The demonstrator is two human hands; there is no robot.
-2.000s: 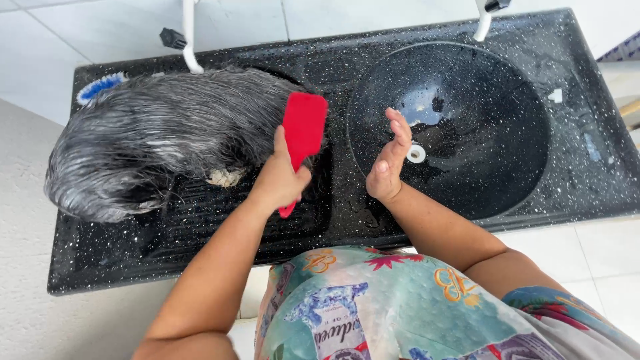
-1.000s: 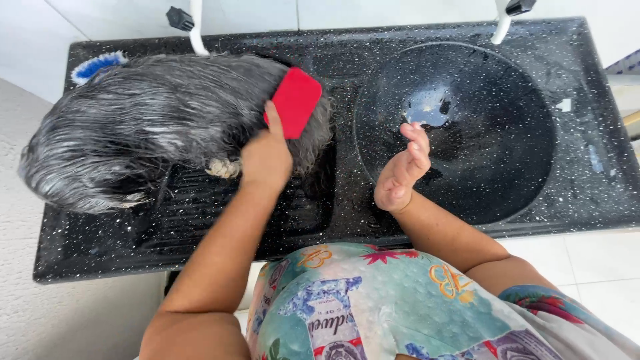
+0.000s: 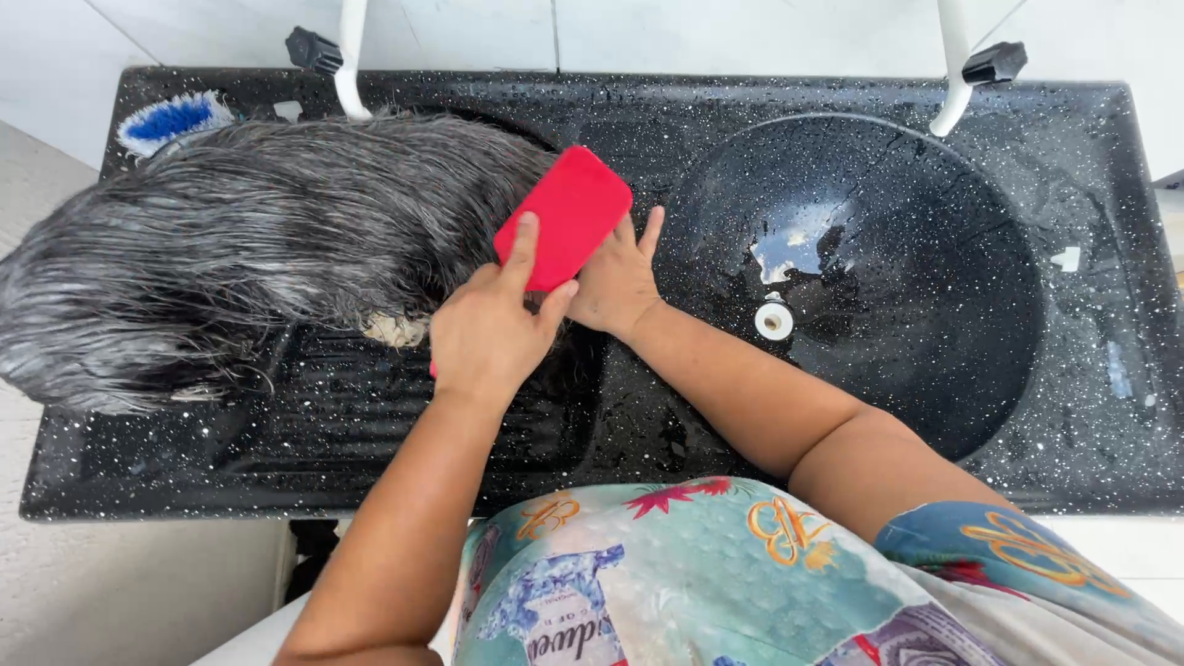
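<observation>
A small long-haired animal, wet and grey-black (image 3: 277, 222), stands on the ribbed left part of a black speckled sink counter (image 3: 638, 407). One pale paw shows near my wrist; its head end is hidden behind the red brush. My left hand (image 3: 490, 324) grips the handle of this red pet brush (image 3: 569, 217), whose flat back faces up over the animal's right end. Just right of the brush and partly beneath it, my right hand (image 3: 615, 277) has its fingers spread beside the animal. Whether it touches the fur cannot be told.
A round black basin (image 3: 925, 305) with a white drain piece (image 3: 774, 320) lies to the right. Two white taps (image 3: 350, 65) with black knobs rise at the back. A blue-and-white scrub brush (image 3: 174, 120) rests at the back left corner, behind the animal.
My right hand has moved left from over the basin to beside the red brush. The brush, still in my left hand, is now tilted at the animal's right end.
</observation>
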